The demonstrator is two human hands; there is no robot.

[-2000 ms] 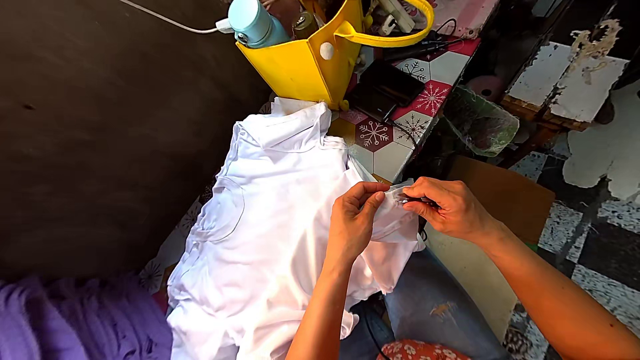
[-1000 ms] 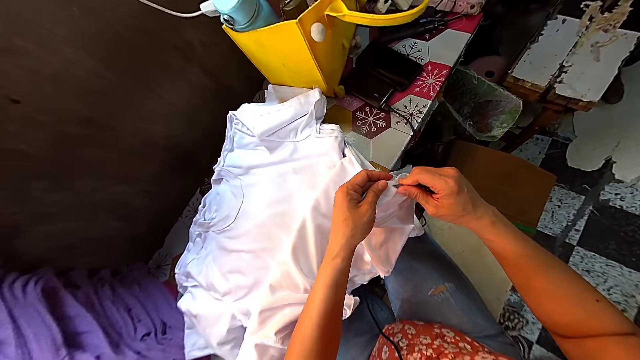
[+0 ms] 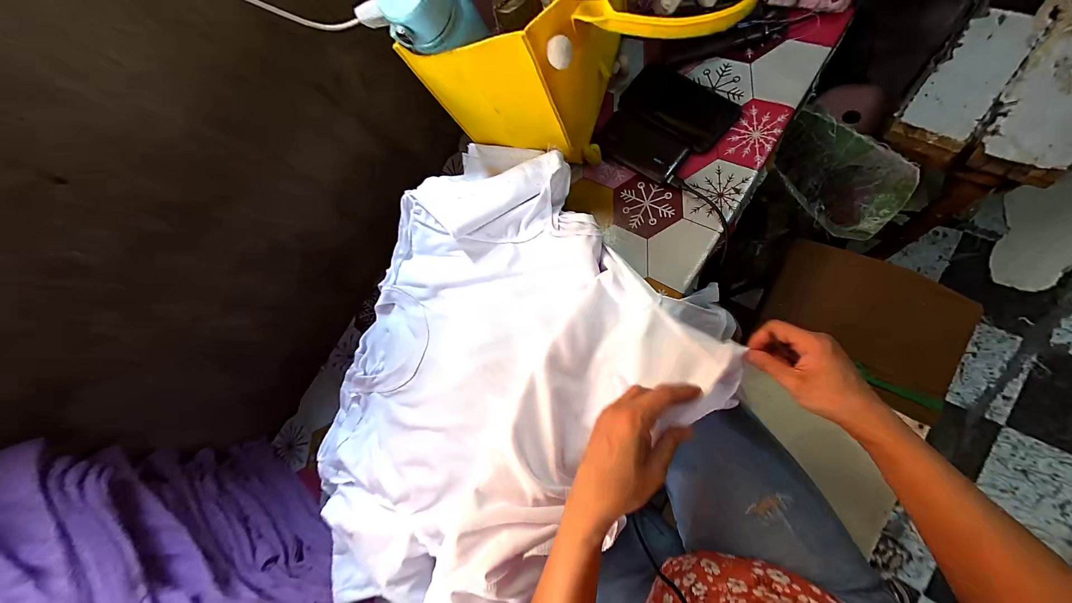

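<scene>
A pile of white fabric garments (image 3: 494, 335) lies over the table corner and reaches my lap. My right hand (image 3: 808, 368) pinches the cloth's edge at its right corner between thumb and fingers. My left hand (image 3: 632, 448) rests over the cloth just left of that corner, its thumb and fingers apart with no cloth plainly between them. A round neckline shows on the left side of the pile. Whether my right hand also holds something small cannot be seen.
A yellow bag (image 3: 511, 92) holding a light blue bottle (image 3: 431, 21) stands behind the cloth. Black devices (image 3: 678, 109) with a cable lie on the snowflake-patterned table cover (image 3: 670, 243). Purple fabric (image 3: 159, 528) is at lower left. A brown board (image 3: 871, 318) lies at right.
My hands were close together at the cloth's edge. They have moved apart: my left hand has let go and opened, while my right hand still pinches the corner.
</scene>
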